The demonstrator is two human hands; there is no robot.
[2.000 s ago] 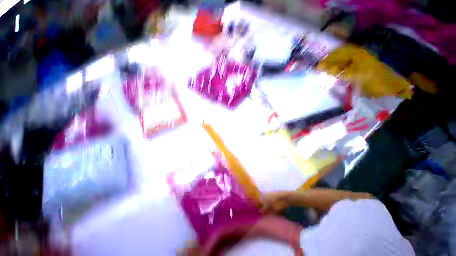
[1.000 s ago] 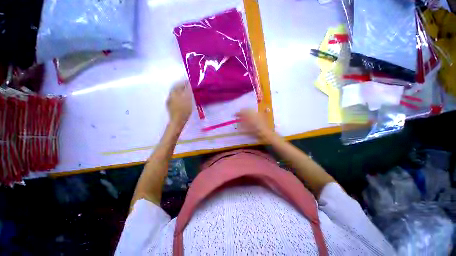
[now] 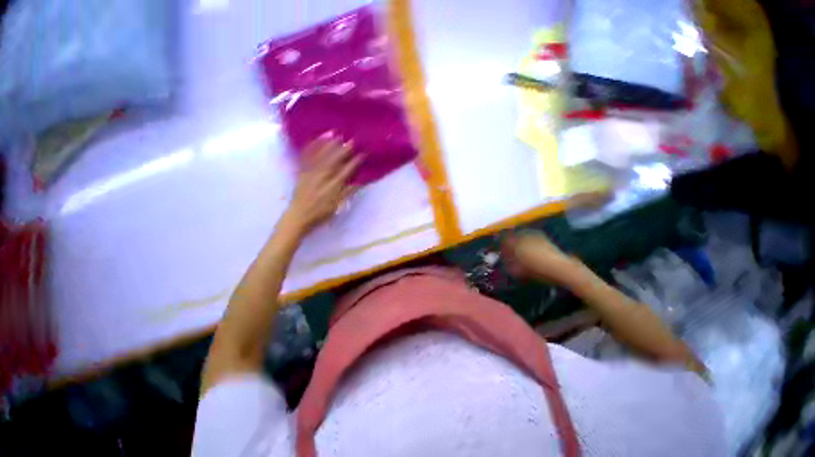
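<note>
The bagged magenta garment [image 3: 344, 94] lies flat on the white table, along the left side of the yellow-orange tape. My left hand [image 3: 323, 178] rests with spread fingers on its lower left part, near the bag's open end. My right hand [image 3: 532, 254] is off the table's front edge, over the dark green floor. It is blurred, and I cannot tell whether its fingers hold anything.
A pale mailer [image 3: 85, 62] lies at the upper left, with a red-edged bag [image 3: 71, 143] under it. A bundle of red-edged bags [image 3: 25, 299] stands at the left. Yellow sheets [image 3: 542, 134], pale mailers [image 3: 625, 45] and mustard cloth [image 3: 746, 71] are at the right.
My left hand has moved from beside the bag onto it. My right hand has moved right, away from the bag and off the table. The red strip near the bag's opening no longer shows.
</note>
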